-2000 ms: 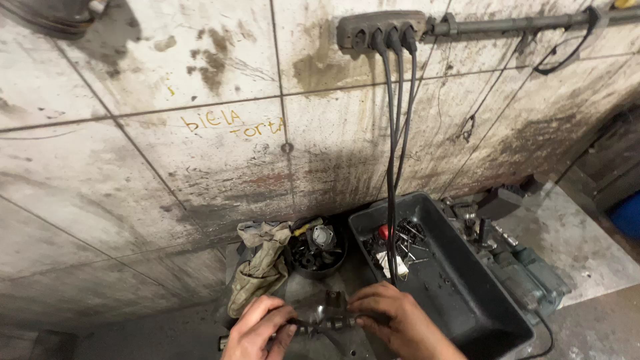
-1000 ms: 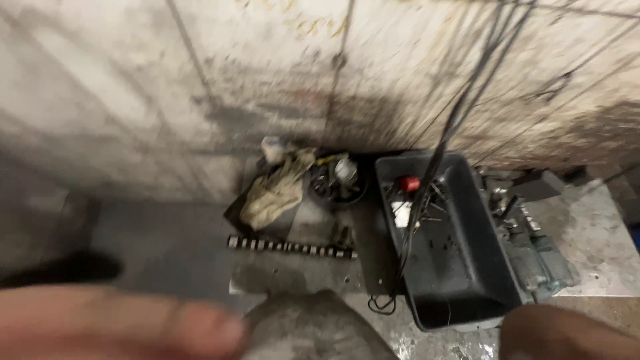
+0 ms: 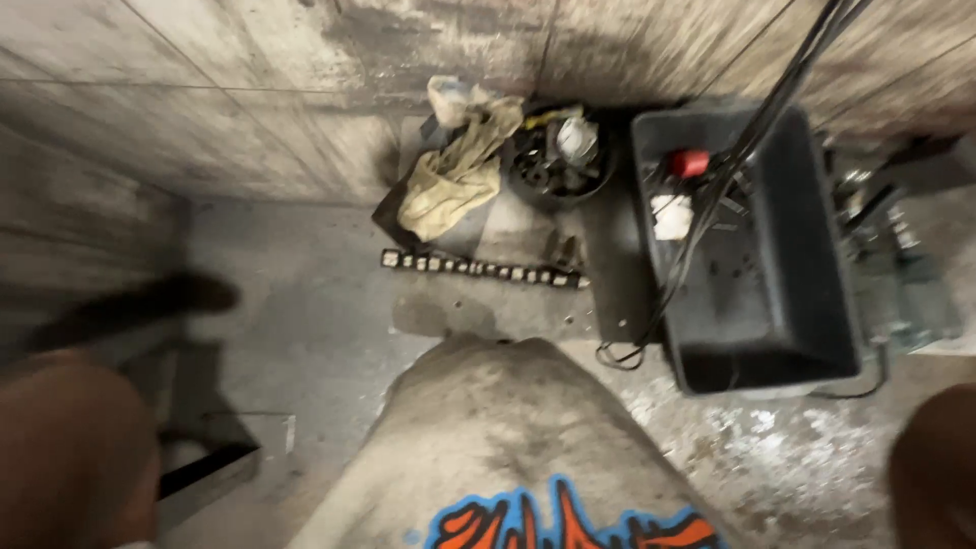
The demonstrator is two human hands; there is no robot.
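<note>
A blurred part of my left hand or arm (image 3: 72, 450) shows at the lower left edge, and part of my right hand or arm (image 3: 938, 465) at the lower right edge; the fingers of neither can be made out. Between them, a long dark shaft with pale bands, like a camshaft (image 3: 484, 268), lies across the grimy work surface (image 3: 518, 305). Neither hand touches it. Behind it are a crumpled, stained cloth (image 3: 450, 191) and a round black container (image 3: 602, 179) of small metal parts. A small dark part (image 3: 566, 250) sits near the shaft's right end.
A deep black plastic tub (image 3: 835, 267) on the right holds a red object (image 3: 689, 162), a white piece (image 3: 672, 216) and small metal pieces. Black cables (image 3: 732, 164) hang across it. Mechanical parts (image 3: 884, 259) stand beyond. A stained wall (image 3: 457, 46) rises behind.
Two seconds ago both hands were together over the work surface, around a dark shiny part; they are now far apart at the frame's edges. The view has tilted down, showing the shaft and my clothing.
</note>
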